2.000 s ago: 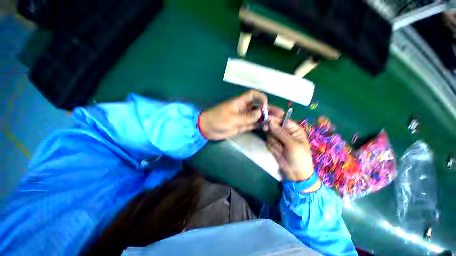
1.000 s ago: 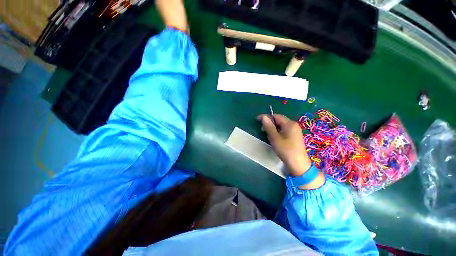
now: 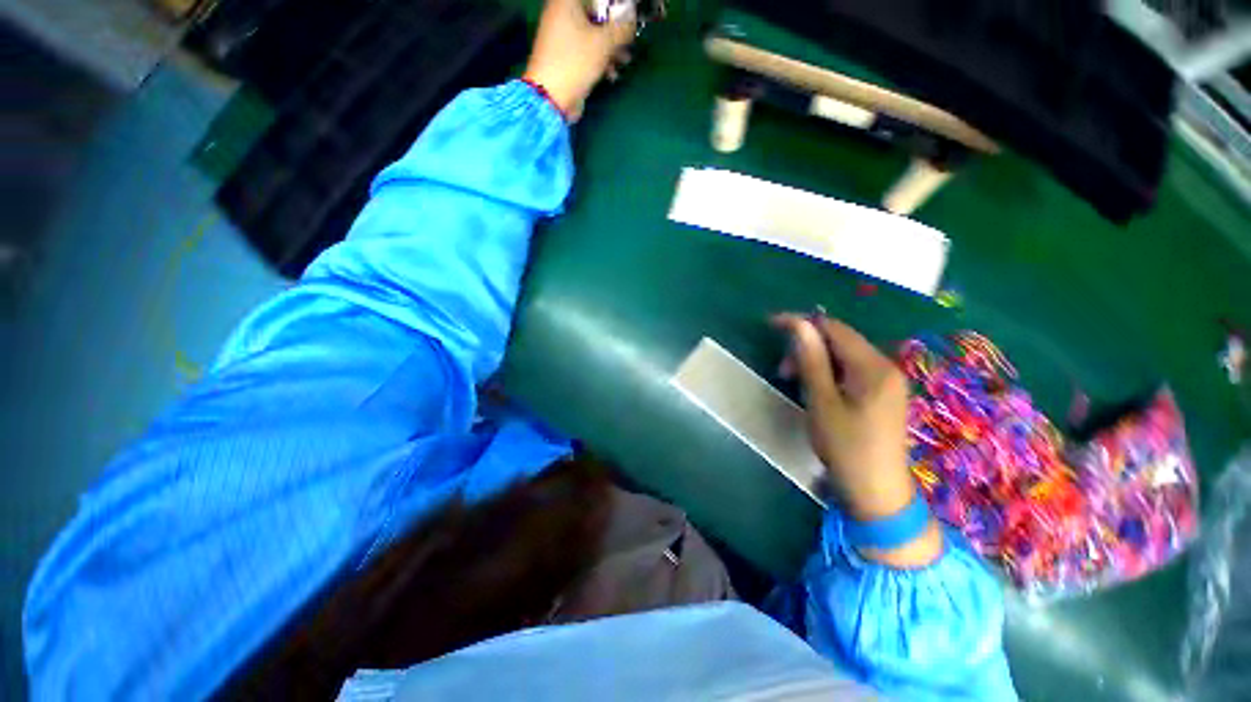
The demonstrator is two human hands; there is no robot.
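My left hand is at the top edge, arm stretched out, closed around a small shiny silver and dark round unit that is partly cut off by the frame. My right hand is over the near white strip, fingers curled; a small dark tip, likely the tweezers, shows at the fingertips, blurred. A tangled heap of coloured bands lies right of my right hand, beside a bulging clear bag of bands.
A longer white strip lies below the pale wooden stand, which bears a black tray. Another black tray is at the upper left. A crinkled clear bag and a small shiny piece are at the right edge.
My left hand left my right hand and reached to the top, beyond the picture; now it shows there with the unit. My right hand stays near the near strip. The view has shifted.
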